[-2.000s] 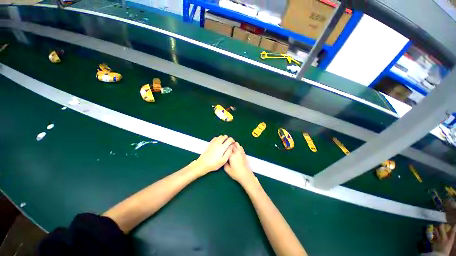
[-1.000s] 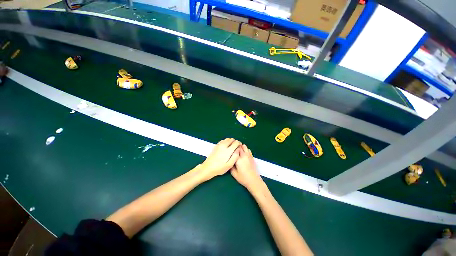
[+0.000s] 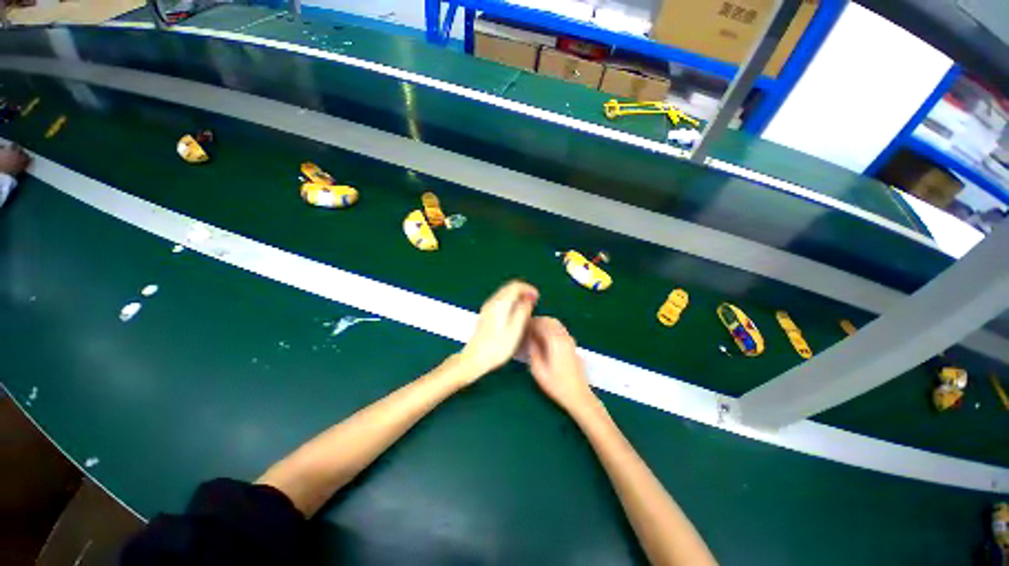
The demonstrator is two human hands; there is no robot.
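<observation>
My left hand (image 3: 505,332) and my right hand (image 3: 555,356) are close together over the pale edge rail (image 3: 332,290). The left is slightly raised and blurred. No object shows in either hand; the undersides and fingertips are hidden. Beyond them on the green belt lie a yellow and white housing (image 3: 586,271) with a small dark part beside it, a yellow strip piece (image 3: 673,307), an oval housing with blue inside (image 3: 740,329) and another strip (image 3: 793,334). Further left lies a housing (image 3: 420,231) with a strip piece (image 3: 433,209) touching it.
A grey metal support (image 3: 874,343) rises from the rail at the right. More housings (image 3: 330,196) lie along the belt. Another person's hand (image 3: 13,159) is at the far left edge. A long yellow forked part (image 3: 651,111) lies on the far surface.
The yellow pieces have moved right along the belt. My hands were resting together; now the left has lifted and a gap shows between them. The view has shifted slightly.
</observation>
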